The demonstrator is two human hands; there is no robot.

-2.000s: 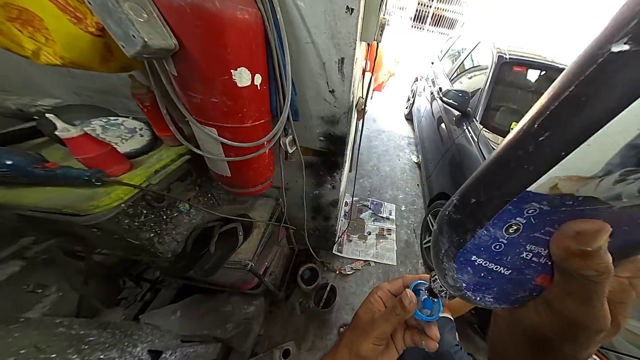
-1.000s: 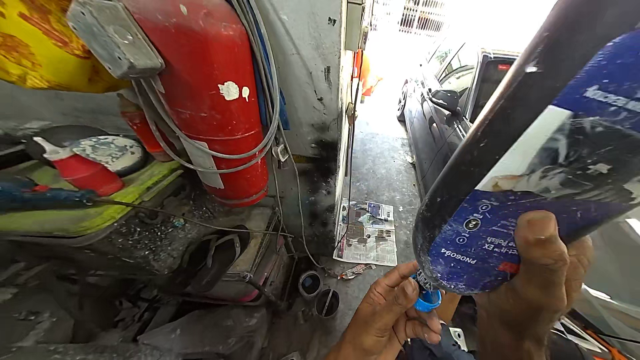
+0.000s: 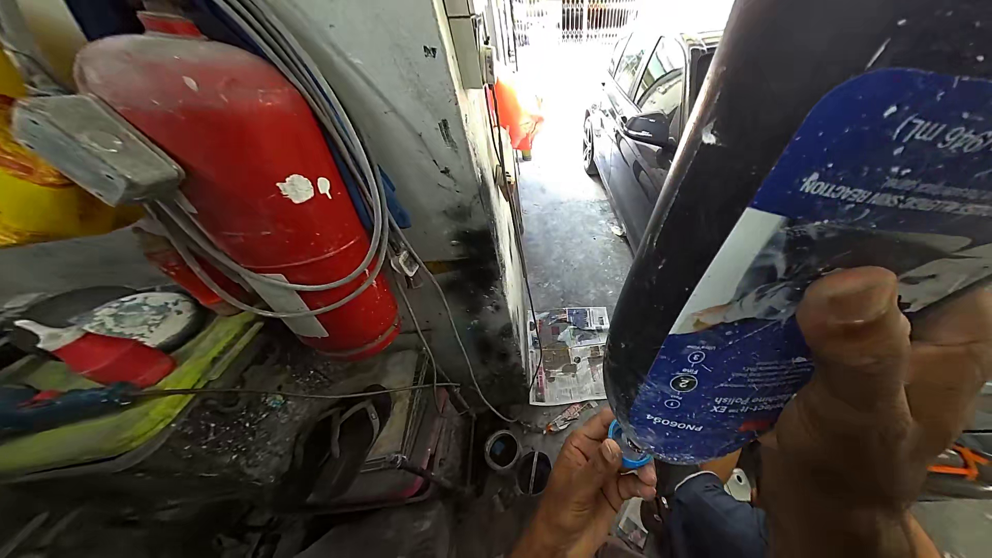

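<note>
A large black bottle of machine polish point(image 3: 728, 271) with a blue label is held upside down, tilted, close to the camera. My right hand point(image 3: 860, 387) grips it around its side at the right. Low in the middle, my left hand point(image 3: 593, 480) pinches a small blue ring-shaped cap point(image 3: 632, 453) between thumb and fingers. The cap is right at the lower end of the bottle. The bottle's mouth is mostly hidden by the cap and fingers, so whether anything flows cannot be told.
A red gas cylinder point(image 3: 256, 170) wrapped in grey cable stands left, beside a yellow-green tray point(image 3: 147, 395) with a red-and-white squeeze bottle point(image 3: 116, 356) and power tool point(image 3: 62, 407). Newspaper point(image 3: 570, 356) lies on the floor. A dark car point(image 3: 651, 139) stands beyond. Small round containers point(image 3: 504, 449) are below.
The polish bottle has swung to a steeper tilt and moved left in the view. The blue cap, seen face-on below its end two seconds ago, is now close against it.
</note>
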